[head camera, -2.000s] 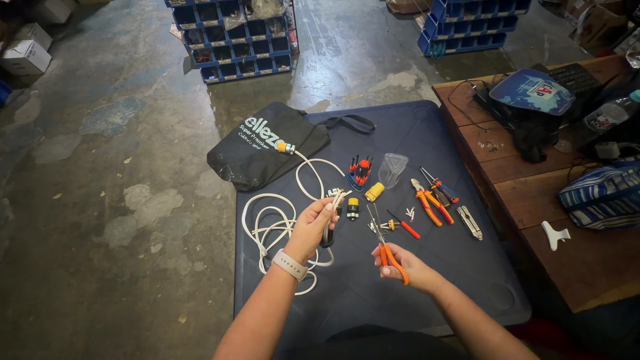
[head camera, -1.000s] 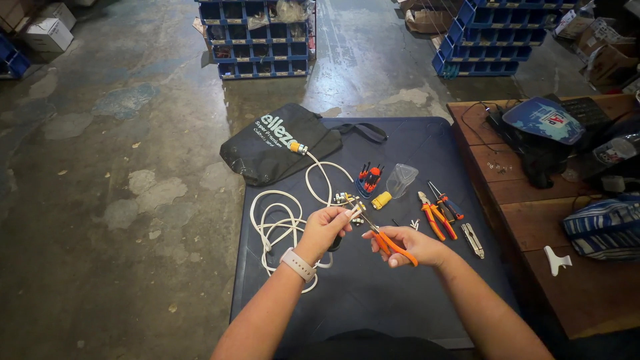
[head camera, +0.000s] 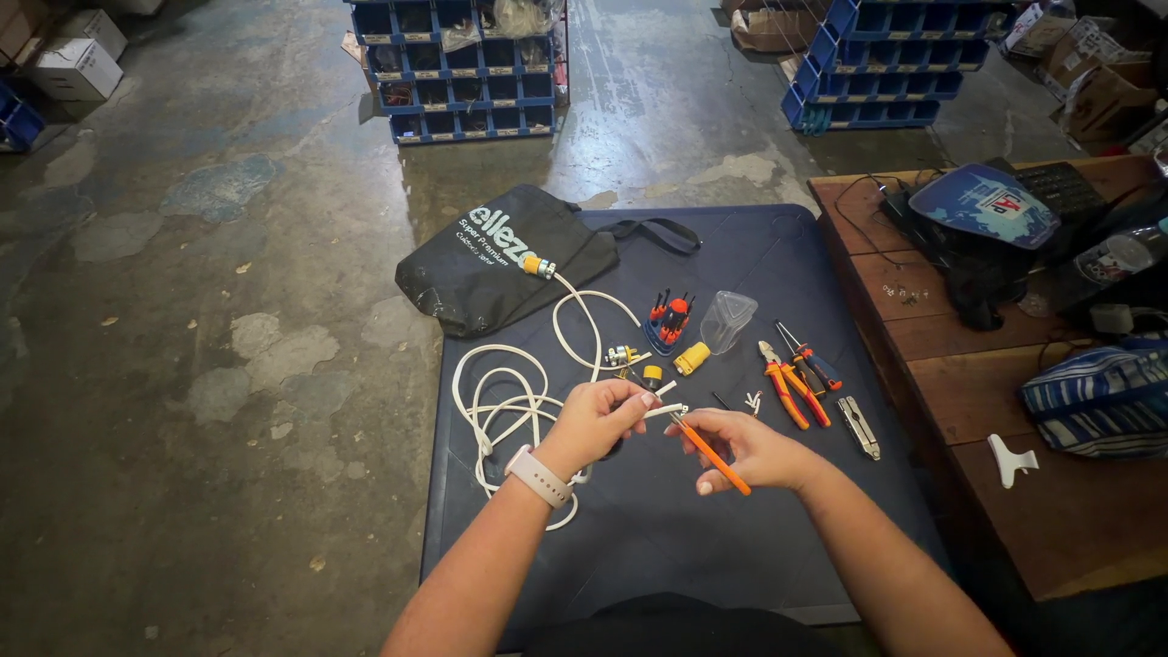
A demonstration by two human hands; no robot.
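My left hand pinches the end of a white electrical cable, whose coils lie at the left of the dark table. In my right hand are orange-handled pliers, their jaws at the cable's end; whether the jaws grip it cannot be told. Beyond my hands lie a yellow connector body, a metal-pronged plug part and a small black-and-yellow plug part. At the cable's far end, a yellow plug rests on a black fabric bag.
A red-handled driver set, a clear plastic cover, red-and-yellow pliers and a multitool lie on the table. A wooden table adjoins it at the right. Blue bin racks stand beyond.
Two seconds ago the pliers were upright and apart from the cable; now their jaws are at its end. My hands have come closer together.
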